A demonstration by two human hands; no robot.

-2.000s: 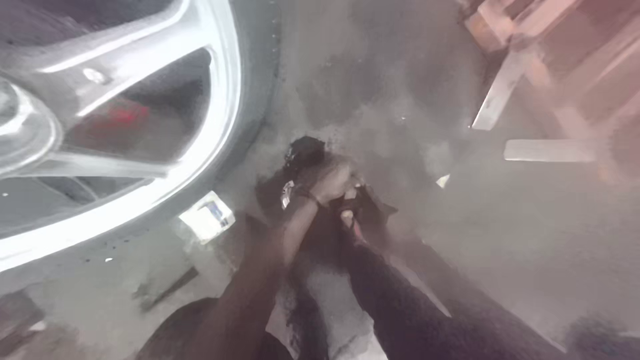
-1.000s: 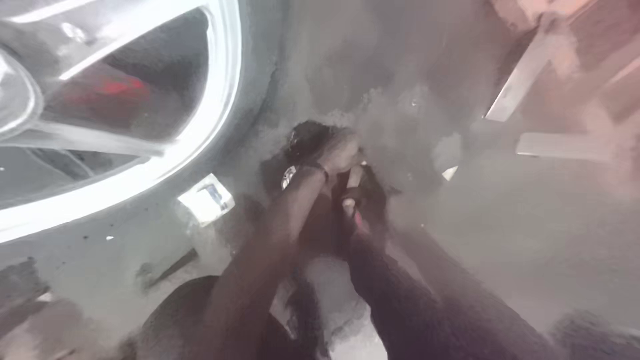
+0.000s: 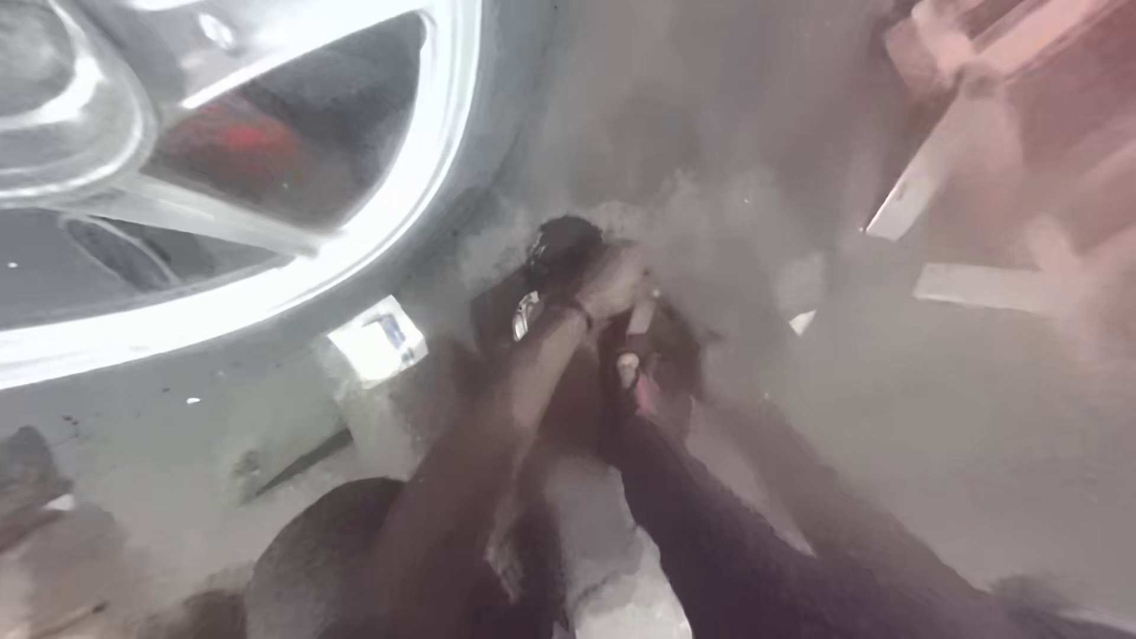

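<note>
In the middle of the head view, my left hand (image 3: pixel 614 282) is closed around part of a dark object (image 3: pixel 568 244) whose kind I cannot tell. A thin dark band circles that wrist. Close by on the right and slightly lower, my right hand (image 3: pixel 632 364) is mostly in shadow, with a pale finger or thumb showing; whether it grips anything is too blurred to tell. A small shiny metal piece (image 3: pixel 525 316) sits just left of the left wrist. Both forearms come up from the bottom of the view.
A large spoked alloy wheel (image 3: pixel 444 115) fills the upper left. Beside its tire lies a small white packet (image 3: pixel 380 342) with a blue mark. Pale slats (image 3: pixel 919 182) of what looks like a wooden pallet are at the upper right. A white scrap (image 3: pixel 801 321) lies on the grey floor.
</note>
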